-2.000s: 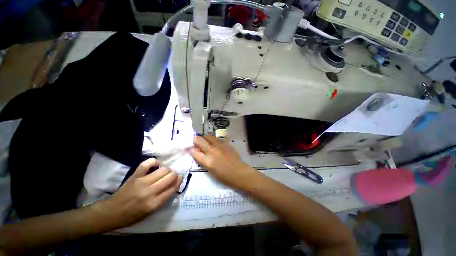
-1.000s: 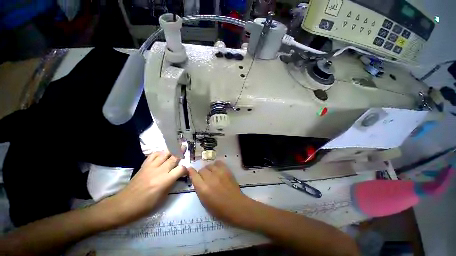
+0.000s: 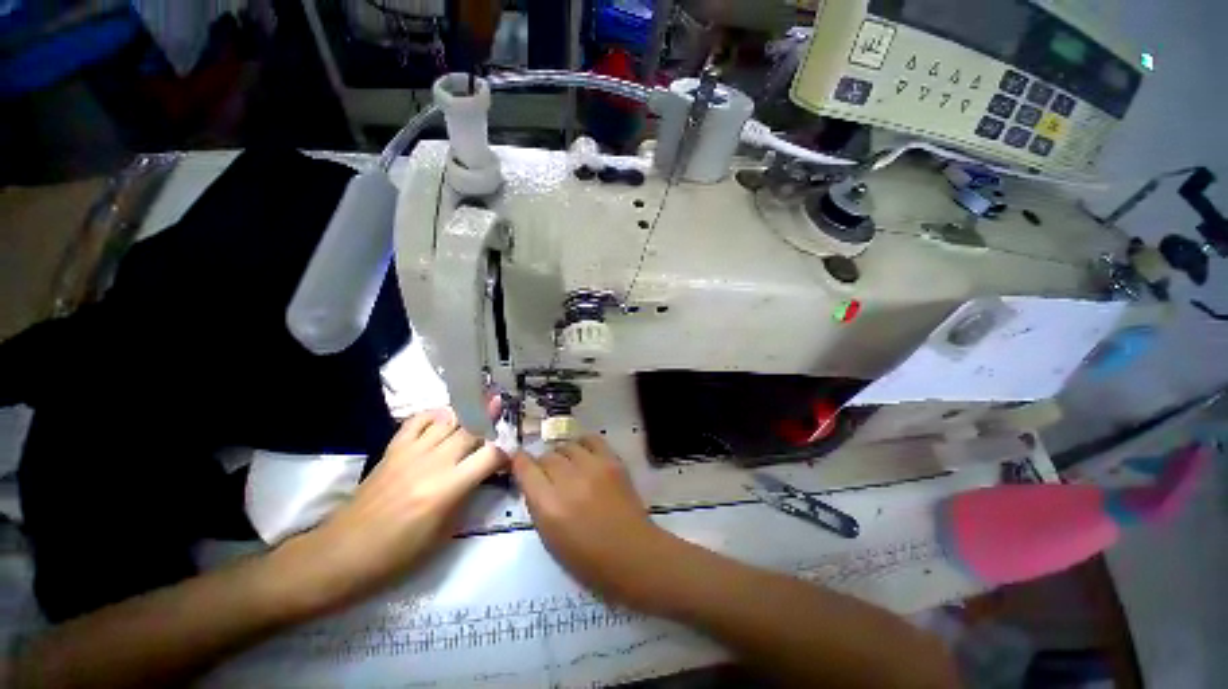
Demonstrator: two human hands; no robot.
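Observation:
The black garment lies in a heap left of the cream-white sewing machine. White cloth parts of it show below the heap and beside the machine head. My left hand and my right hand meet just in front of the presser foot. Their fingertips press on a small white piece, mostly hidden under the fingers. The needle point cannot be made out. The lamp hangs left of the head.
Thread snips lie right of my right hand. A printed ruler runs along the table front. A paper sheet hangs at the machine's right. A pink object is at the right table edge. The control panel is above.
My left hand has moved up to the presser foot beside my right hand, and the white cloth is now mostly covered. The view has shifted. Over the last second the hands have hardly moved.

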